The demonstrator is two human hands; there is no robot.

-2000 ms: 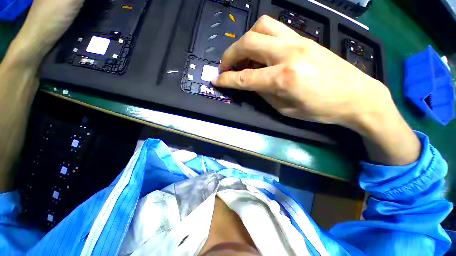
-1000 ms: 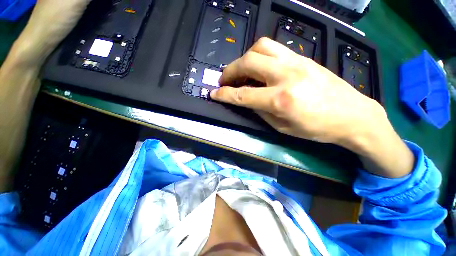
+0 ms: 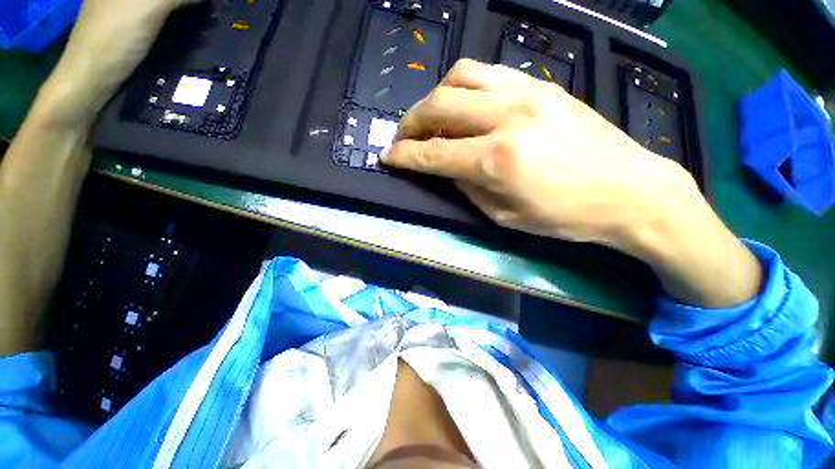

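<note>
A black phone mid-frame lies open side up in the black foam tray. It has orange and pale strips in its upper area and a white square pad near its close end. My right hand lies over its right lower part, thumb and forefinger tips together at the lower edge of the white pad. Whether a tiny part is between the fingertips cannot be told. My left hand is at the upper left, cut off by the top edge, beside another phone frame; its fingertips are hidden.
More phone frames sit in the tray at right. Blue bins are at right and upper left. A green mat lies under the tray. Dark trays with white squares are below the bench edge.
My right fingertips have moved slightly down along the white pad and stay close to it. The red spot at the phone's lower edge no longer shows. My left hand is nearly unchanged.
</note>
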